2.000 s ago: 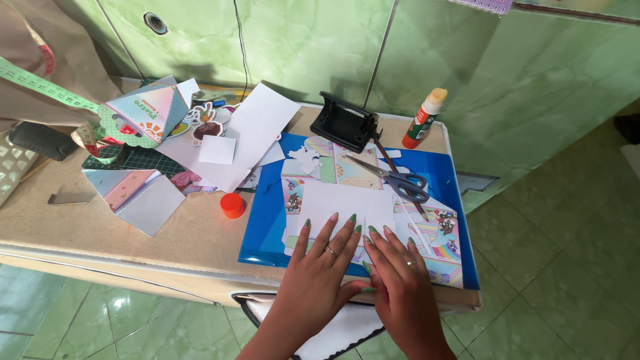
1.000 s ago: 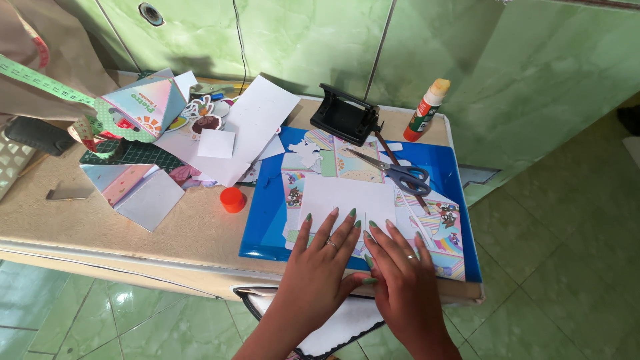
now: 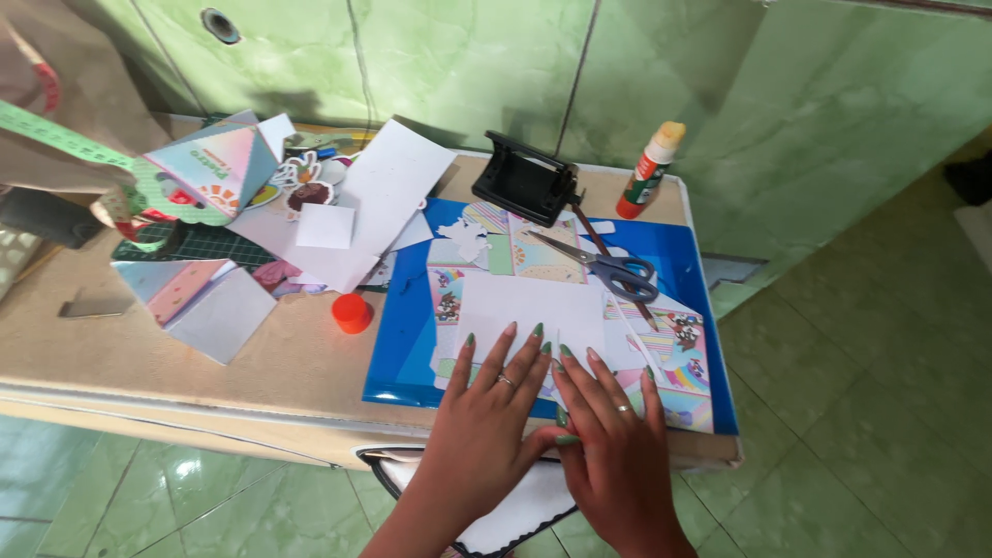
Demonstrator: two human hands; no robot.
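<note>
Both palms face down near the table's front edge. My left hand (image 3: 488,418) rests with spread fingers on a white sheet of paper (image 3: 527,306). Beside it, my right hand (image 3: 616,434) presses on the paper's right part, and the thumbs are close together. Under the sheet lie printed paper cutouts (image 3: 686,368) on a blue plastic folder (image 3: 403,341). Scissors (image 3: 620,271) with dark blue handles lie over a brown pencil (image 3: 595,232), right of the sheet's upper part. What is under my fingers is hidden.
A black hole punch (image 3: 523,182) and an uncapped glue stick (image 3: 651,170) stand behind the folder. An orange cap (image 3: 351,313) is left of it. Farther left are folded paper pieces (image 3: 232,310), white sheets (image 3: 399,182), a green cutting mat (image 3: 209,244) and a measuring tape (image 3: 62,139).
</note>
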